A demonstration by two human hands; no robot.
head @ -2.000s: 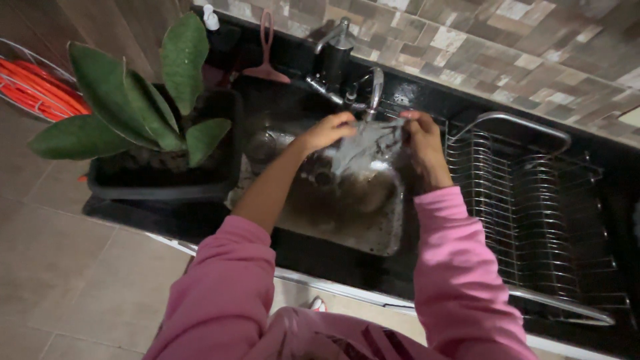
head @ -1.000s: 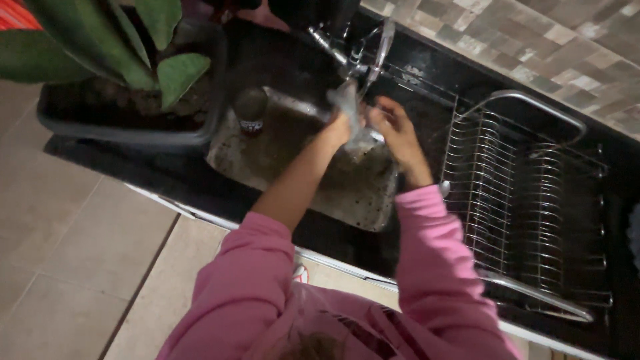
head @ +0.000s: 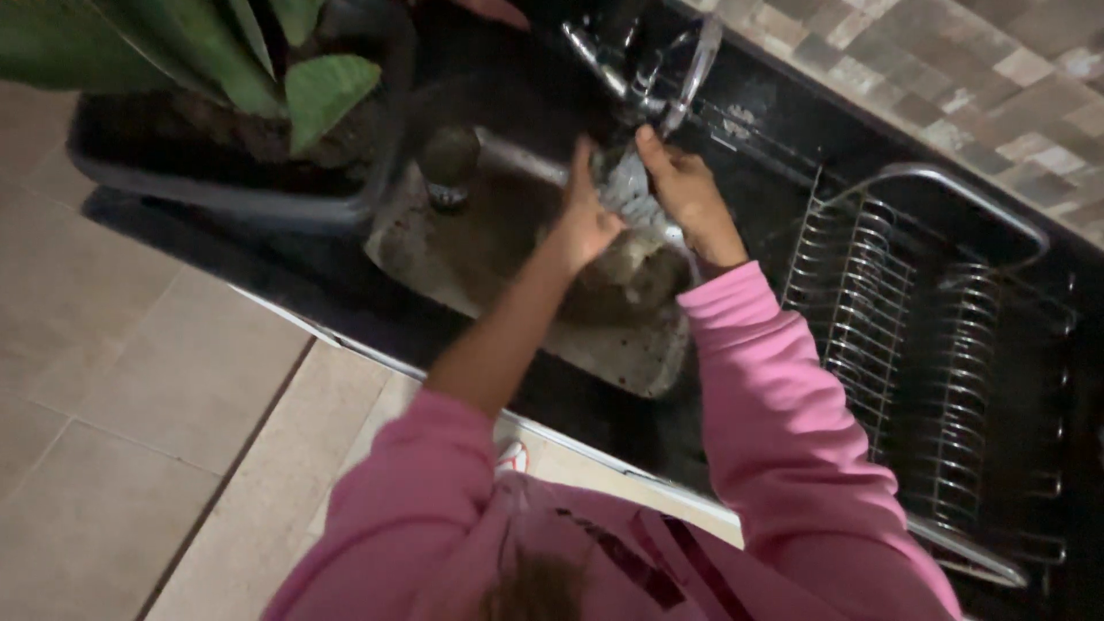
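Over the metal sink (head: 483, 250), under the curved chrome faucet (head: 697, 69), a crumpled, wet-looking translucent plastic piece, perhaps a bag (head: 628, 191), lies between my hands. My right hand (head: 690, 194) is closed on its right side, thumb toward the faucet. My left hand (head: 588, 216) is at its left side, fingers spread and blurred; whether it touches the piece is hard to tell. Something pale and blurred, possibly water or plastic, shows in the sink below my hands. A dark round cup or strainer (head: 448, 168) stands at the sink's left corner.
A metal dish rack (head: 888, 319) stands on the black countertop (head: 638, 440) to the right. A large-leaved plant (head: 332, 90) in a dark rectangular planter (head: 293, 207) occupies the left. Behind the faucet rises a mosaic-tiled wall (head: 975, 95). Part of a pink object shows at the top.
Two seconds ago the plastic was spread between my raised hands; now it is bunched near my right hand. My left hand's fingers have spread. The view has shifted closer over the sink.
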